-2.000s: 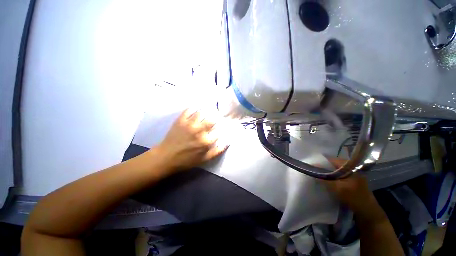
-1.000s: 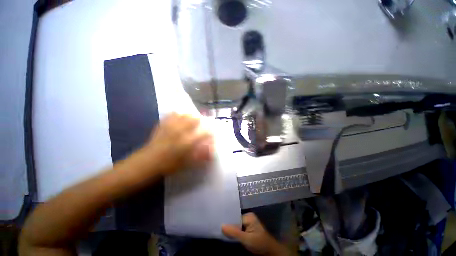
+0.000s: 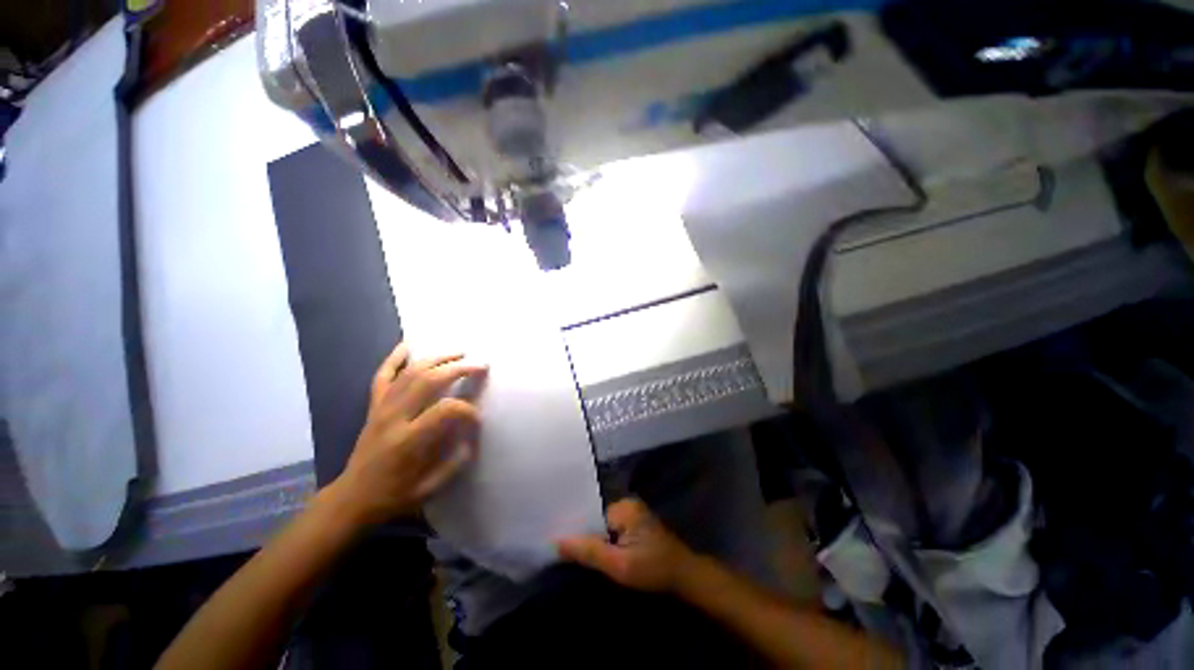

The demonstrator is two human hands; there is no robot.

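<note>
A pale cut panel with a dark grey piece along its left side runs from under the machine head over the table's front edge. My left hand lies on the pale panel with fingers spread, pressing it flat. My right hand pinches the panel's lower right corner, past the table edge. The lit white sewing machine head with a blue stripe is above the panel's upper part. The needle cannot be made out in the glare.
A shaped pale piece with a dark curved edge hangs over the table front right of the needle area. A long pale panel lies at the far left. A printed ruler marks the front edge. Cloth is heaped below right.
The view has shifted, showing more of the machine's side. The panel now lies straighter, front to back. My right hand has moved from right of the needle to the panel's lower corner.
</note>
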